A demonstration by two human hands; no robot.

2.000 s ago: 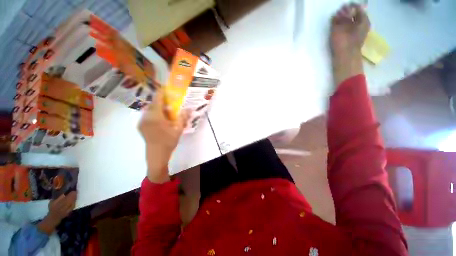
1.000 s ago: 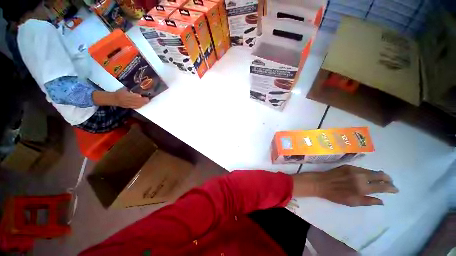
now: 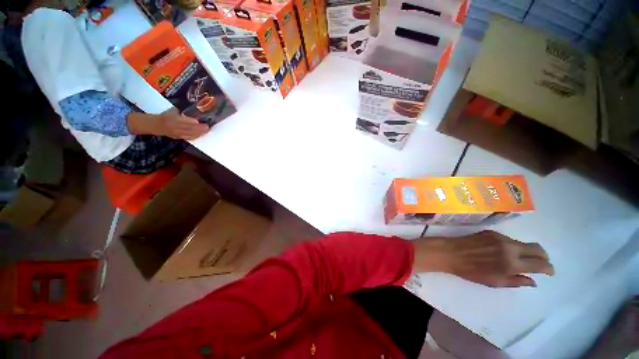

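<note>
A retail carton [image 3: 459,199] lies on its side on the white table, its orange side panel facing up. My left hand [image 3: 487,259] rests palm down on the table just in front of the carton, not touching it. Its fingers point right and are slightly apart, and no held thing shows; the area under the palm is hidden. My right hand is out of the picture.
Open retail cartons [image 3: 394,98] stand behind, with closed cartons [image 3: 270,52] to their left. A brown shipping carton [image 3: 536,84] is at back right. A seated person's hand [image 3: 179,126] touches another carton [image 3: 179,73]. An open brown box [image 3: 210,242] is on the floor.
The view has swung left. The carton that my left hand held two seconds ago now lies on the table, released. My right hand has left the picture. Little differs from one second ago.
</note>
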